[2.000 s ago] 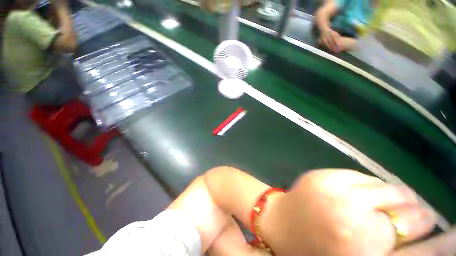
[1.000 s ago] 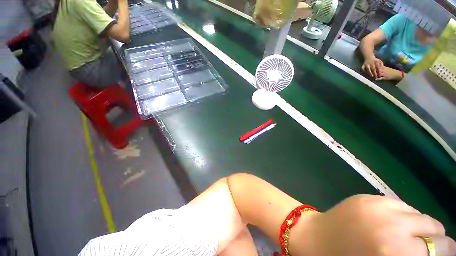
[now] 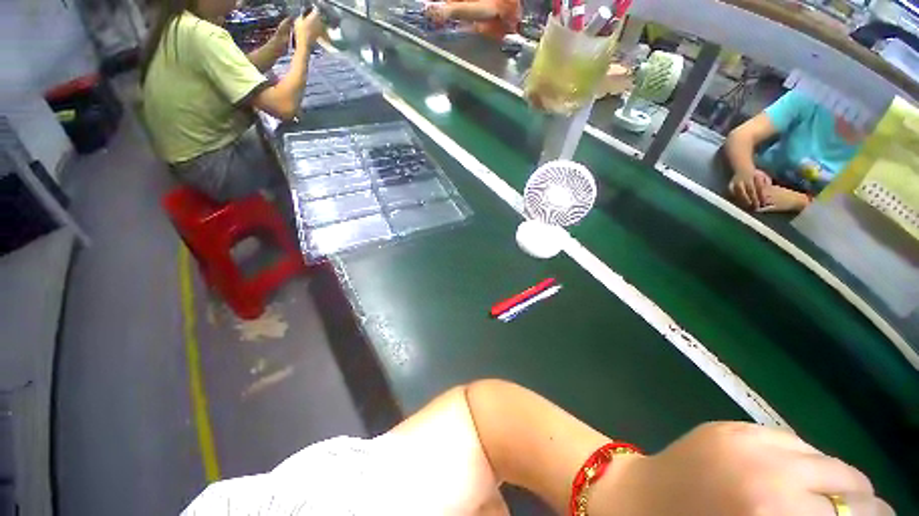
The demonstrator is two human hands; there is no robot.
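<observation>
My left hand is at the bottom right, at the end of my bent left arm, cut off by the frame edge. Its back faces me, with a gold ring and a red bracelet. The fingers bend down and their tips are hidden, so I cannot tell if it holds anything. My right hand is not in view. A red marker and a white pen lie side by side on the dark green bench, beyond my forearm and apart from it.
A clear blister tray with some dark units lies at the bench's left edge. A white fan stands by the white strip, near a pen holder. A seated person is at left by a red stool; others sit across the belt.
The view has shifted, so the bench things sit lower and further right, and the pen holder shows more fully. My left hand is lower in the picture. The neighbour's hands are now visible, raised.
</observation>
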